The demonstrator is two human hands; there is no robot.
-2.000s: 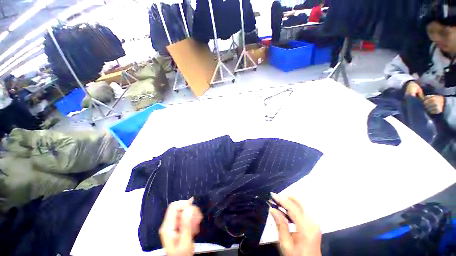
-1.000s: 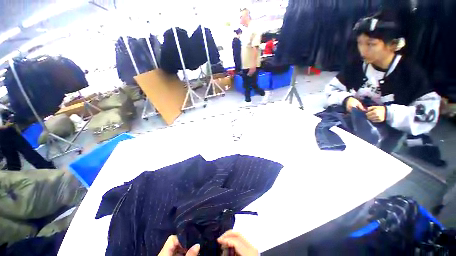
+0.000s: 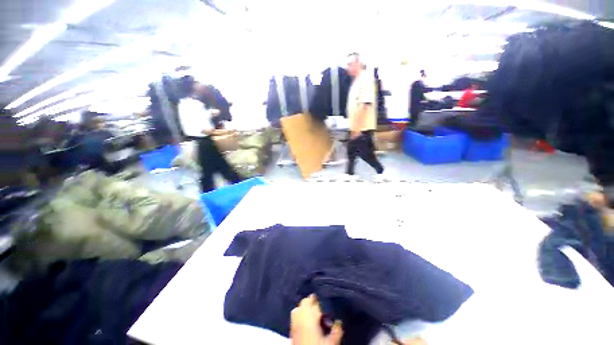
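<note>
The dark pinstriped garment (image 3: 323,263) lies bunched on the white table (image 3: 296,202), its stripes blurred now. My left hand (image 3: 311,323) is at its near edge, with dark cloth pinched in the fingers. My right hand (image 3: 409,341) is mostly cut off by the bottom edge of the picture; only a blurred bit of fingers shows beside the cloth. A small dark thing, perhaps the snips (image 3: 390,333), shows at these fingers; its shape is unclear.
A blue bin (image 3: 232,200) stands by the table's left edge, near olive sacks (image 3: 114,209) and a dark garment pile (image 3: 87,296). Blue-grey cloth (image 3: 562,253) and part of another worker's hand are at the right. Two people walk beyond the table.
The view has lifted and swung, blurring the picture, so the garment sits further right. My right hand has dropped to the bottom edge. The seated worker is now mostly out of view.
</note>
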